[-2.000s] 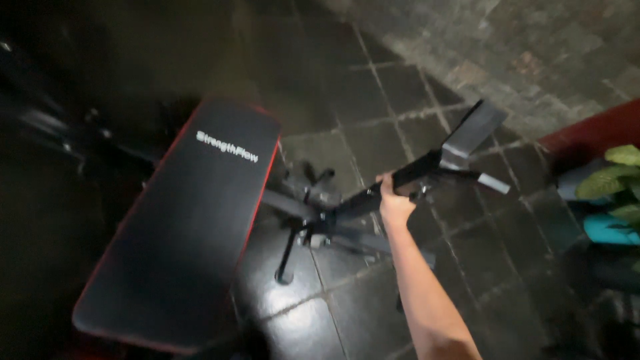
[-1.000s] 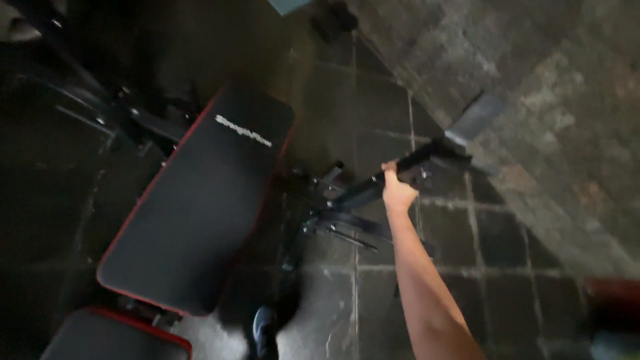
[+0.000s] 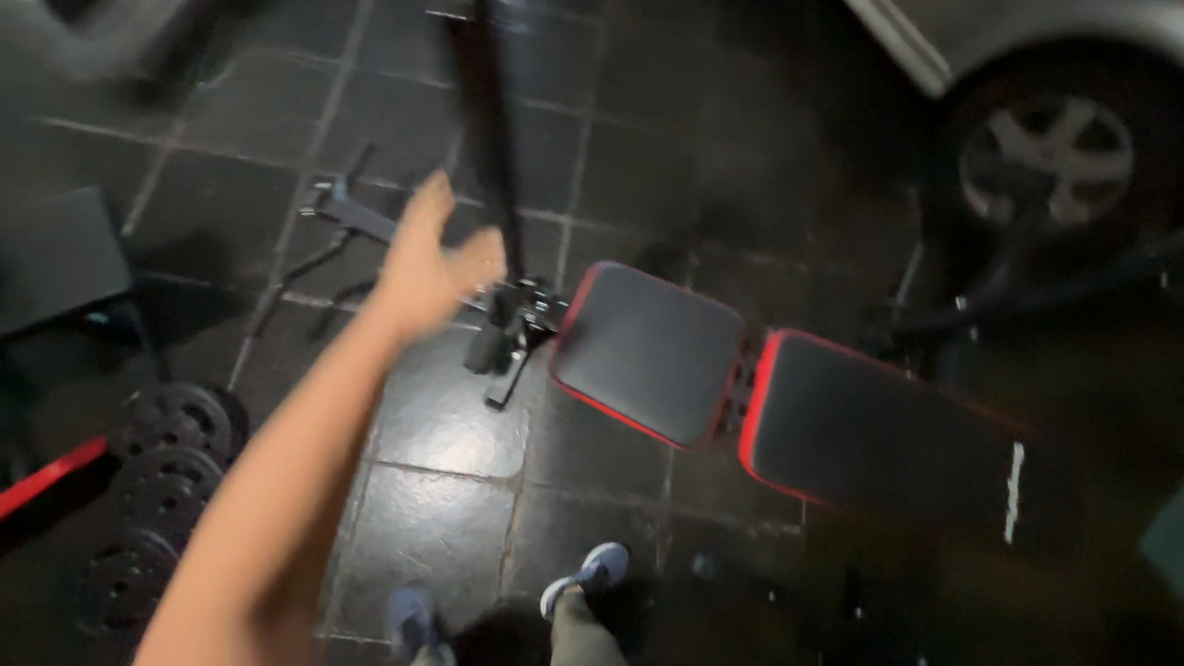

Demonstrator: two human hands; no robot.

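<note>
My left hand [image 3: 439, 264] reaches in from the lower left, blurred, with thumb and fingers apart and nothing seen in it. It is just left of a dark upright post [image 3: 495, 139] of a weight bench; I cannot tell whether they touch. Foam rollers and a metal joint [image 3: 518, 319] sit at the post's foot. To the right lie the bench's black seat pad [image 3: 652, 351] with red edging and its longer back pad [image 3: 869, 425]. A metal frame with bent arms [image 3: 356, 217] stands behind my hand. My right hand is out of view.
Several weight plates [image 3: 171, 490] lie at the lower left, near a red-edged thing [image 3: 55, 476] and a dark flat panel [image 3: 60, 259]. A car wheel [image 3: 1050, 162] is at the upper right. My shoes [image 3: 592, 573] are on the tiled floor [image 3: 444, 518] at the bottom.
The view has swung widely. Earlier a hand, seemingly my right, gripped a dark metal bar beside the bench; now it is gone from view and my left hand has come in.
</note>
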